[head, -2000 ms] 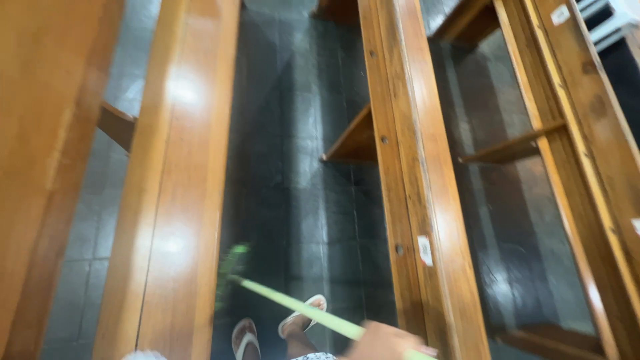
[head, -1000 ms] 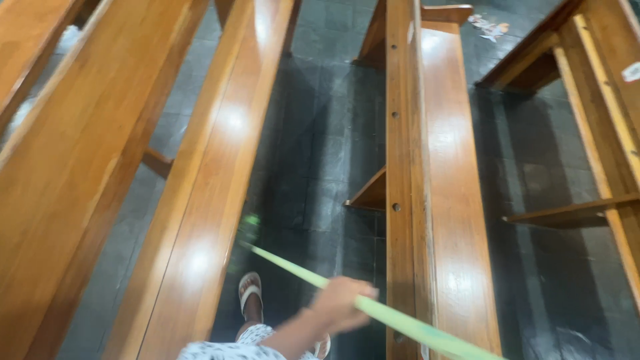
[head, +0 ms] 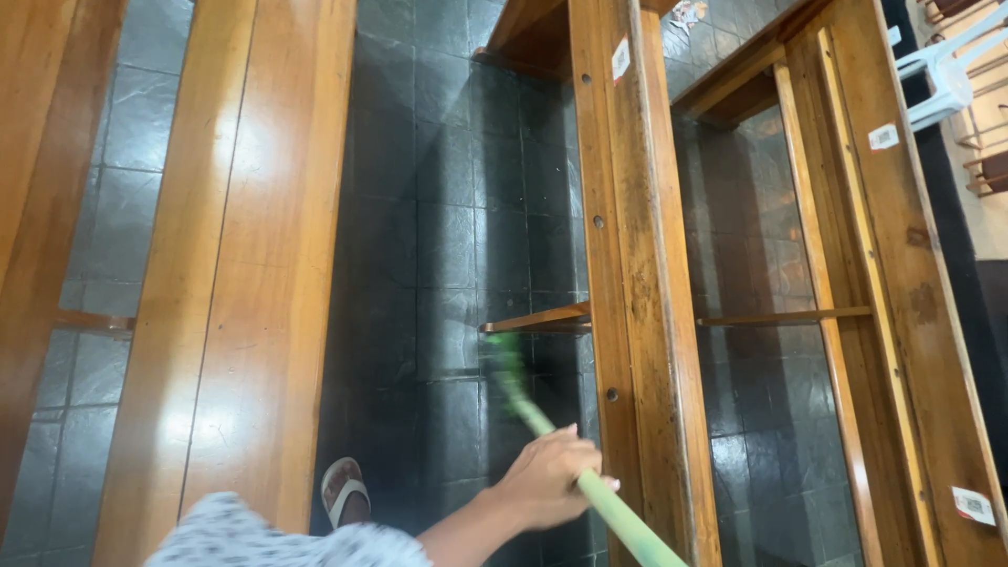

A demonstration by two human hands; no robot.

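Observation:
My left hand (head: pixel 555 476) is closed around the pale green handle (head: pixel 622 516) of a broom. The handle slants from the lower right up to the blurred green bristles (head: pixel 508 362), which are low over the dark tile floor near the foot of a bench support (head: pixel 539 317). A patterned light sleeve (head: pixel 291 539) covers the upper part of my arm. One foot in a white flip-flop (head: pixel 344 492) stands on the floor to the left of my hand. My right hand is out of the frame.
A wooden bench seat (head: pixel 260 260) runs along the left, and a bench back (head: pixel 642 276) along the right of the aisle. Another bench (head: pixel 921 291) lies farther right, with a pale plastic chair (head: pixel 941 83) beyond. Small litter (head: pixel 687 14) lies at the top.
The broom's green bristles have moved right, from beside the left bench to near the right bench's support. My left hand stays on the handle. The view has shifted.

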